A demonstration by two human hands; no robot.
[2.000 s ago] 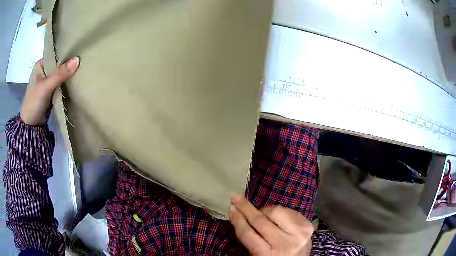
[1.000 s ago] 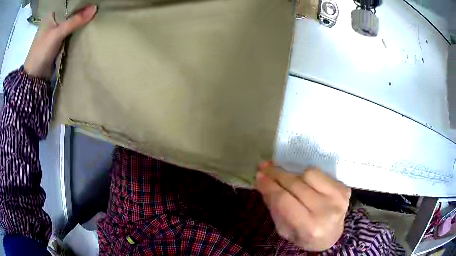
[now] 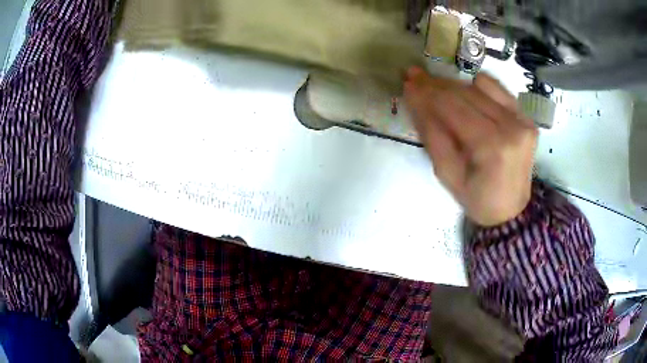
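A khaki cloth panel [image 3: 284, 34] lies across the top of the view, blurred and cut off by the upper edge. My right hand [image 3: 472, 135] is at the panel's right end, with its fingertips pinching the cloth edge. My left hand is out of the picture; only the left sleeve [image 3: 42, 142] shows at the left. The sewing machine's small metal parts [image 3: 472, 46] are just beyond my right hand, partly beside the cloth. A grey knurled knob [image 3: 538, 108] is right of my fingers.
The white machine table [image 3: 234, 163] has printed ruler-like markings. The dark machine head [image 3: 603, 42] is at the upper right. A checked apron [image 3: 284, 305] covers my lap. Khaki cloth [image 3: 468, 326] lies below the table at right. A tray [image 3: 628, 326] with pinkish items is at the lower right.
The panel has moved up and away from my lap, baring the table and machine plate. My right hand has moved up with its edge toward the needle area. My left hand has left the view.
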